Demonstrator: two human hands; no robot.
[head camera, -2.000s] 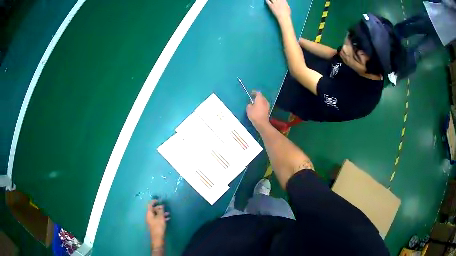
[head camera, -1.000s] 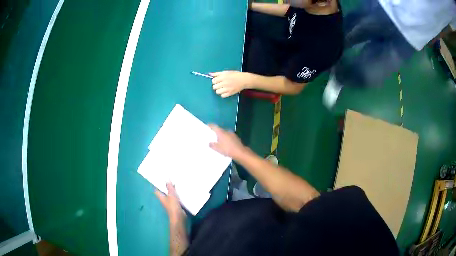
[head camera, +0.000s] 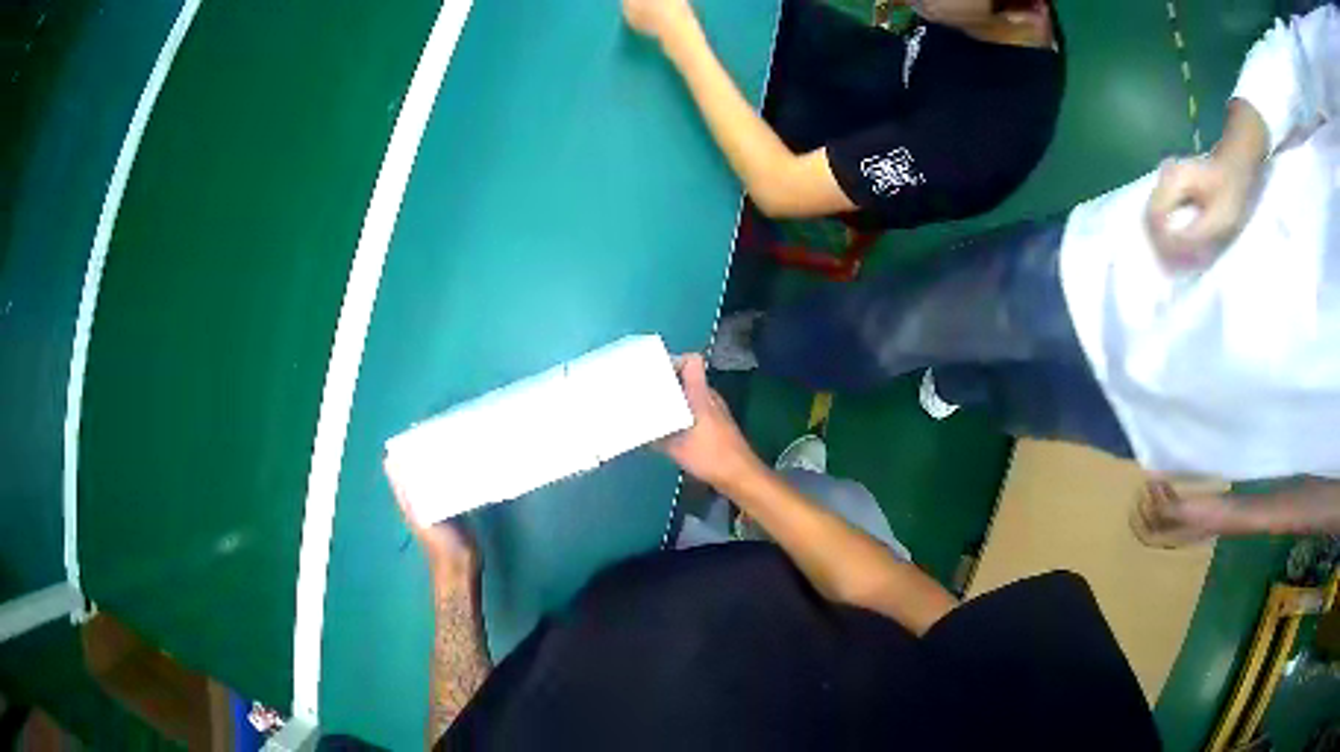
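White product boxes (head camera: 544, 426), held together as one long block, are above the green bench (head camera: 588, 221) in front of me. No print shows on the faces in view, and the exact number of boxes is hard to tell. My left hand (head camera: 438, 541) grips the block's left end, with its fingers partly hidden by it. My right hand (head camera: 708, 426) grips the right end, near the bench edge.
A seated person in black (head camera: 941, 118) has an arm on the bench's far part. A person in a white top (head camera: 1205, 323) stands at the right. Brown cardboard (head camera: 1088, 544) lies on the floor. A white rail (head camera: 353, 323) borders the conveyor at left.
The boxes went from lying flat and spread out to a narrower block held at both ends. The person in white has come closer from the upper right. The seated person's hand moved farther up the bench.
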